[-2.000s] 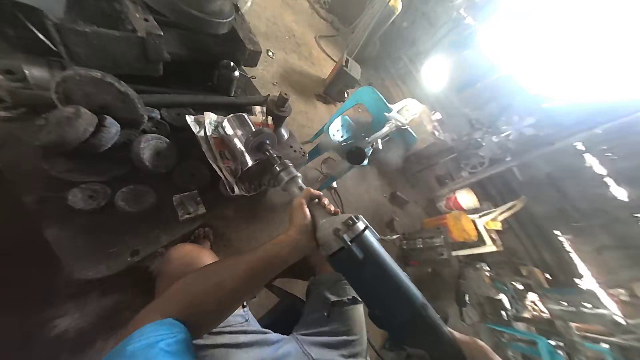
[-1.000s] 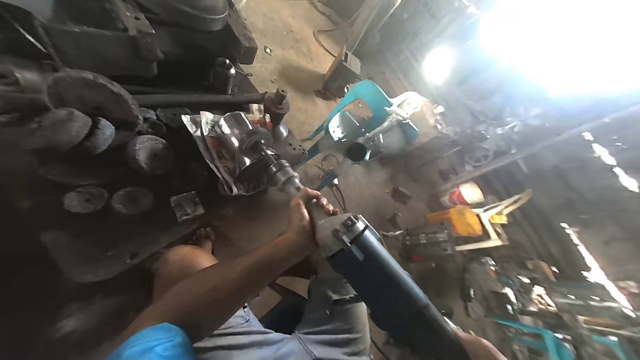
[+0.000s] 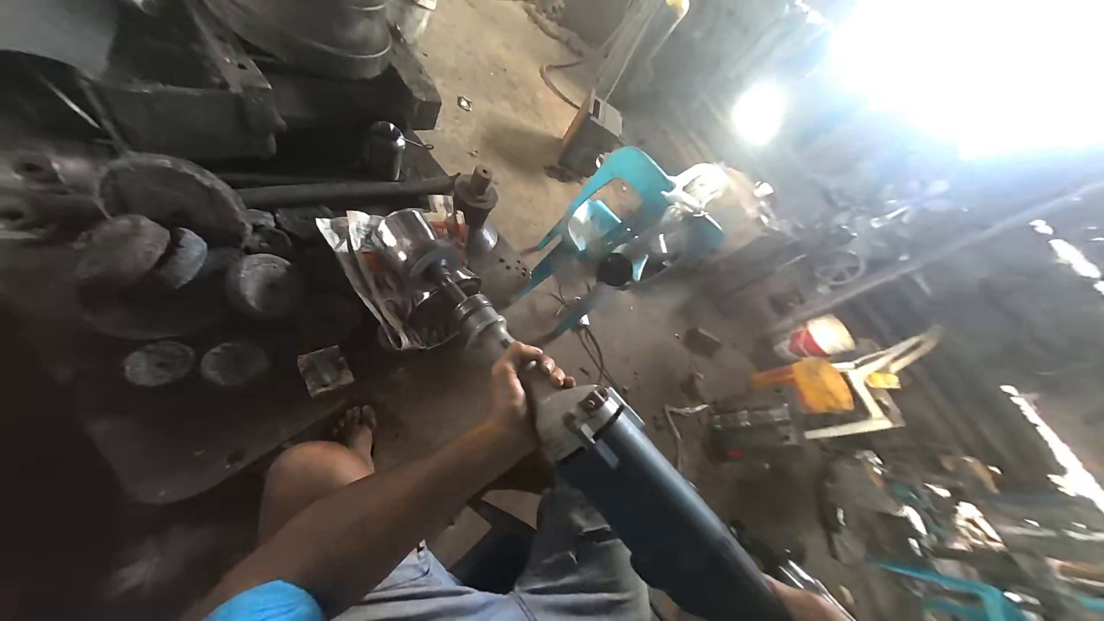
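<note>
My left hand [image 3: 517, 384] is wrapped around the narrow front neck of a large dark-blue power grinder [image 3: 664, 509]. At the lower right edge, my right hand [image 3: 802, 599] is at the rear end of the tool's body, partly cut off by the frame. The tool's metal spindle [image 3: 481, 321] points up and left, its tip at a shiny metal part [image 3: 410, 241] with a rounded, polished surface. Beneath that part lies printed paper [image 3: 366, 285] on the dark bench. The exact contact at the tip cannot be made out.
Round grey discs [image 3: 263, 285] and a small square block [image 3: 326, 371] lie on the dark metal bench [image 3: 164, 448]. A long bar [image 3: 345, 190] lies behind the paper. Beyond are a turquoise plastic chair [image 3: 638, 172], a yellow container [image 3: 819, 384] and a white-red bucket [image 3: 821, 336]. My bare foot is beside the bench.
</note>
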